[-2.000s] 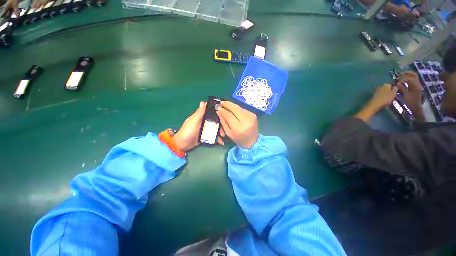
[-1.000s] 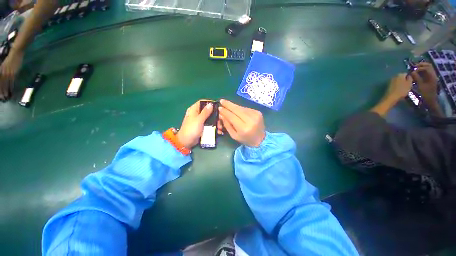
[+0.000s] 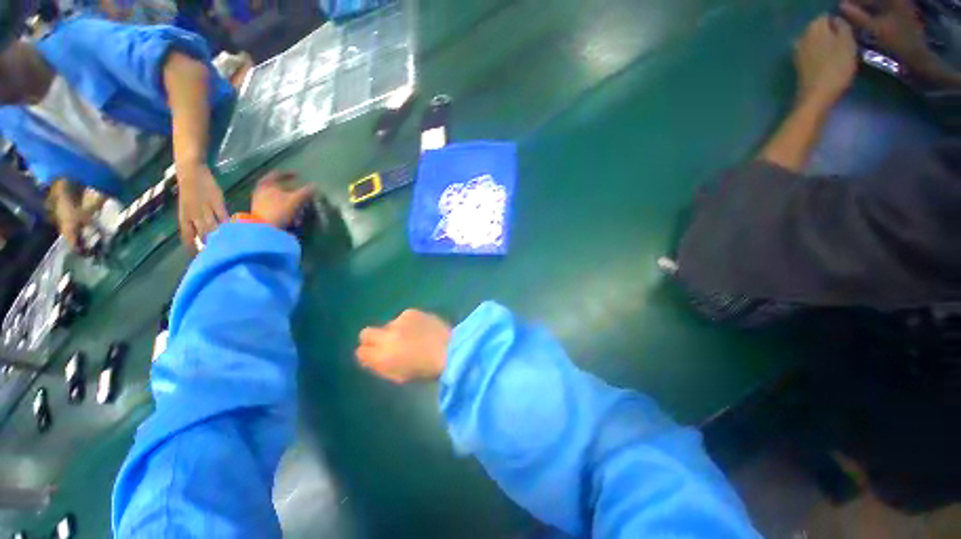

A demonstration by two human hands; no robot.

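Observation:
My left hand (image 3: 280, 200), with an orange wristband, is stretched out over the table at upper left, blurred. A dark shape is at its fingertips; I cannot tell whether it is a held phone or shadow. My right hand (image 3: 405, 345) is low over the table near the middle, fingers curled, with nothing visible in them. The blue tray (image 3: 427, 216) holds a heap of white rings (image 3: 473, 214). A yellow-trimmed phone (image 3: 366, 188) lies left of the tray. A black phone with a white patch (image 3: 434, 123) lies behind the tray.
A clear compartment tray (image 3: 316, 79) is at the far side. A co-worker's hand (image 3: 200, 202) in a blue smock is close beside my left hand. Several phones (image 3: 110, 374) lie at the left. A dark-sleeved arm (image 3: 806, 232) reaches in at the right.
My hands have parted: the left reached far up and left, the right moved lower and left. The phone between them is gone from there. The view has turned left.

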